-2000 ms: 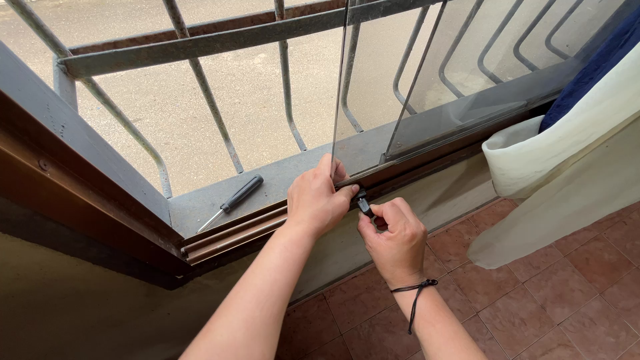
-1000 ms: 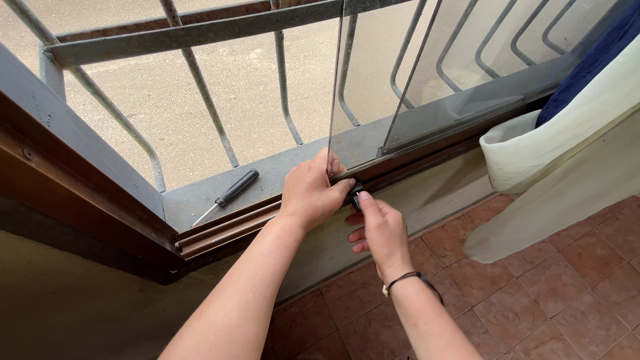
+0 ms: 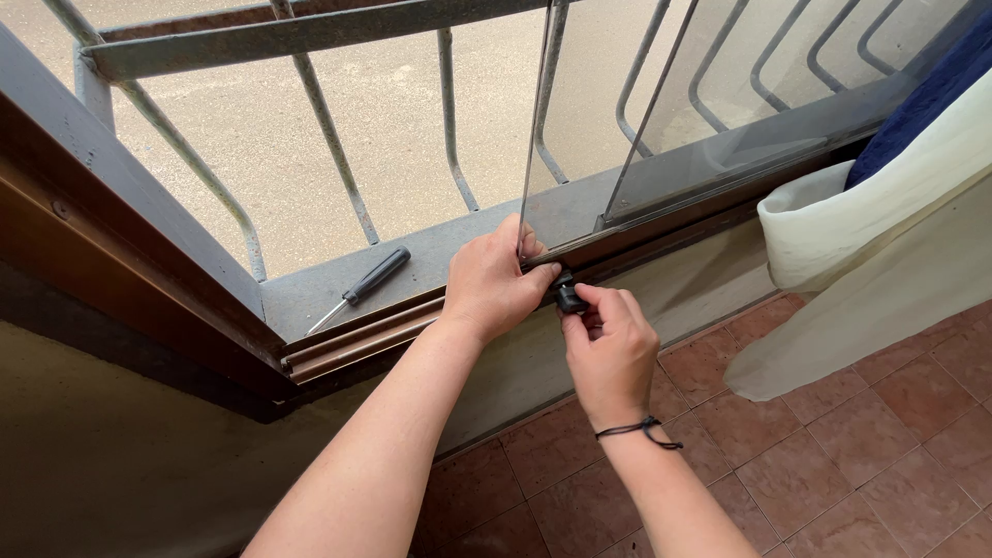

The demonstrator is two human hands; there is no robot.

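Observation:
My left hand (image 3: 496, 283) grips the lower edge of a glass pane (image 3: 577, 132), with fingers behind the glass and the thumb in front. Right of that thumb, against the brown window rail, is a small black clamp-like part with a knob (image 3: 571, 298). My right hand (image 3: 612, 333) pinches this knob between thumb and fingers. A screwdriver (image 3: 378, 274) with a dark handle lies on the grey outer sill (image 3: 434, 252), its tip by the brown track (image 3: 364, 341). How the black part meets the glass is hidden by my hands.
Metal window bars (image 3: 325, 116) stand beyond the sill. The brown window frame (image 3: 139, 287) rises at the left. A cream curtain (image 3: 876, 232) and dark blue cloth (image 3: 930, 101) hang at the right, above a reddish tiled floor (image 3: 806, 457).
My right hand has shifted and changed its finger pose around the black knob. My left hand has stayed at the pane's edge, and the screwdriver has not moved on the sill.

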